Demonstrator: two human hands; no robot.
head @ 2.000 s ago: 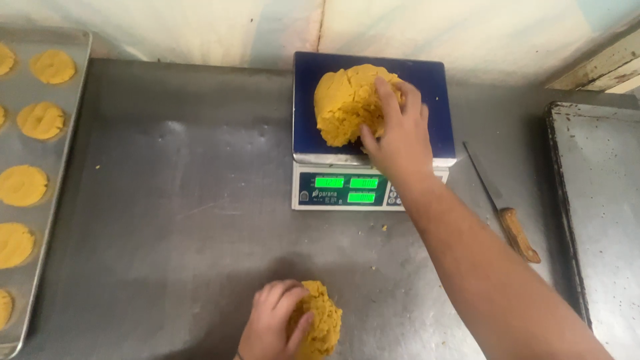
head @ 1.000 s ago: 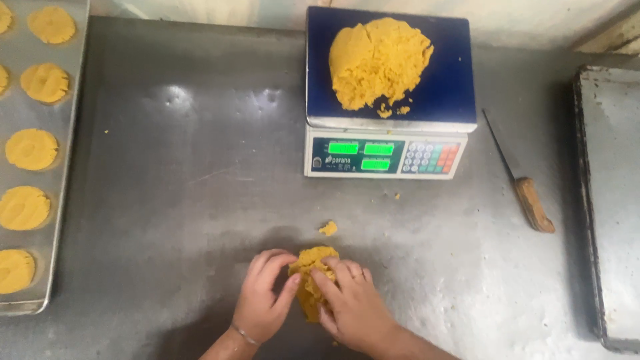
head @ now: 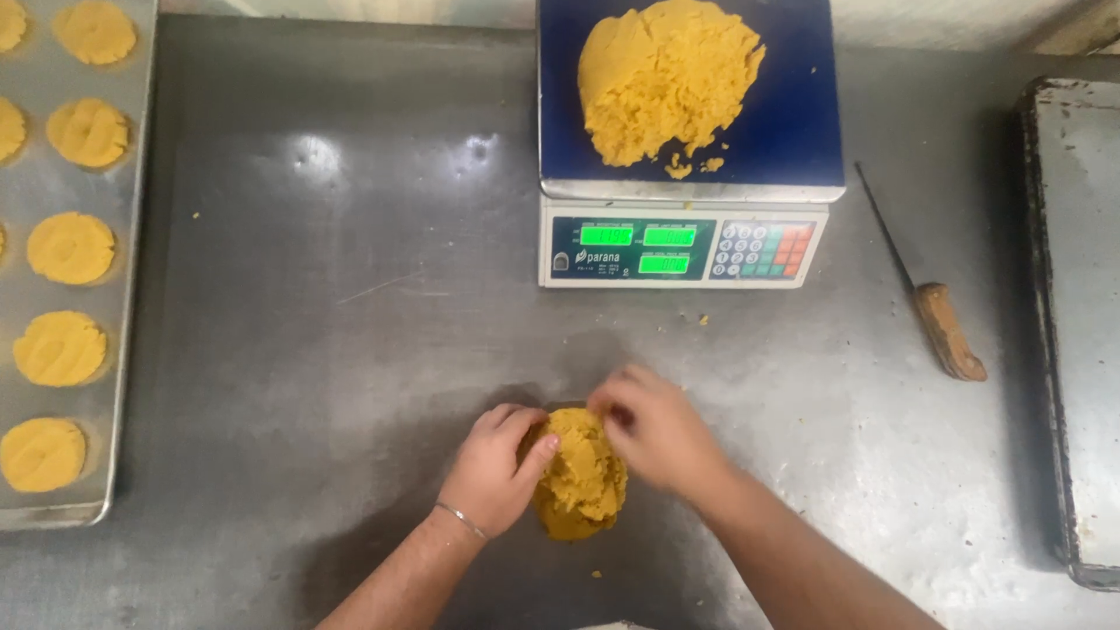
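A crumbly lump of yellow dough [head: 579, 477] rests on the steel table near its front. My left hand [head: 499, 464], with a thin bracelet at the wrist, lies against the lump's left side, thumb over its top. At the upper right of the lump is my right hand [head: 652, 429], slightly blurred, its fingers curled at the dough's edge; whether they pinch any dough cannot be told. Farther back, a larger mass of the same dough [head: 669, 79] sits with loose crumbs on the blue platform of a digital scale [head: 687, 245], whose green displays are lit.
On the left, a metal baking tray [head: 122, 350] holds several flattened dough rounds [head: 70, 248]. A knife with a wooden handle [head: 949, 332] lies right of the scale. At the right edge is a dark-rimmed metal tray [head: 1085, 332]. Small crumbs dot the steel table [head: 350, 350].
My right hand has left the large dough mass on the scale and come to the small lump beside my left hand. The loose bit seen behind the lump one second ago no longer shows there.
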